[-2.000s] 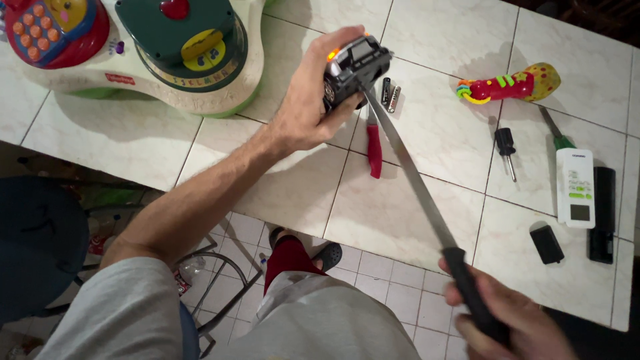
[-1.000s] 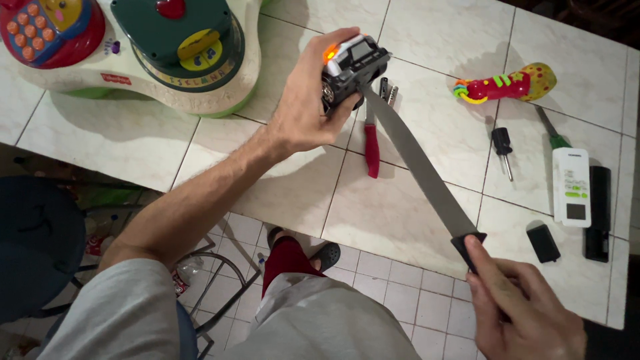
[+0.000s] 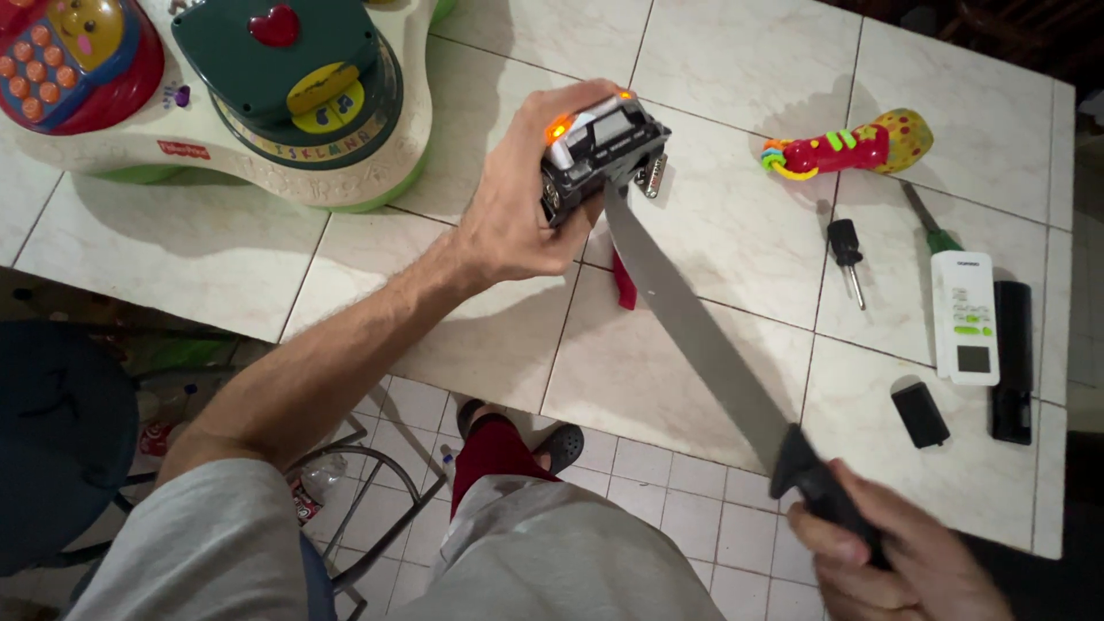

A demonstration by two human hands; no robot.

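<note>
My left hand (image 3: 517, 203) holds a grey and black toy car (image 3: 599, 142) with orange lights lit, above the tiled table. In my right hand (image 3: 888, 552) is the black handle of a large knife (image 3: 699, 328). The blade runs up and to the left, its tip at the underside of the car; whether it touches cannot be told. Batteries (image 3: 655, 175) lie just beyond the car. A red handle (image 3: 624, 280) shows on the table, partly hidden behind the blade.
A Fisher-Price activity toy (image 3: 293, 177) stands at the upper left. Toward the right lie a toy rattle (image 3: 841, 153), a black screwdriver (image 3: 848, 259), a white remote control (image 3: 966, 319), a black cover (image 3: 920, 414), a long black object (image 3: 1011, 362) and a green-handled tool (image 3: 940, 237). A stool (image 3: 65, 440) stands lower left.
My right hand has shifted its hold on the knife: one second ago the fingers were up at the blade end of the handle, and now they are lower on it. My left hand still holds the car.
</note>
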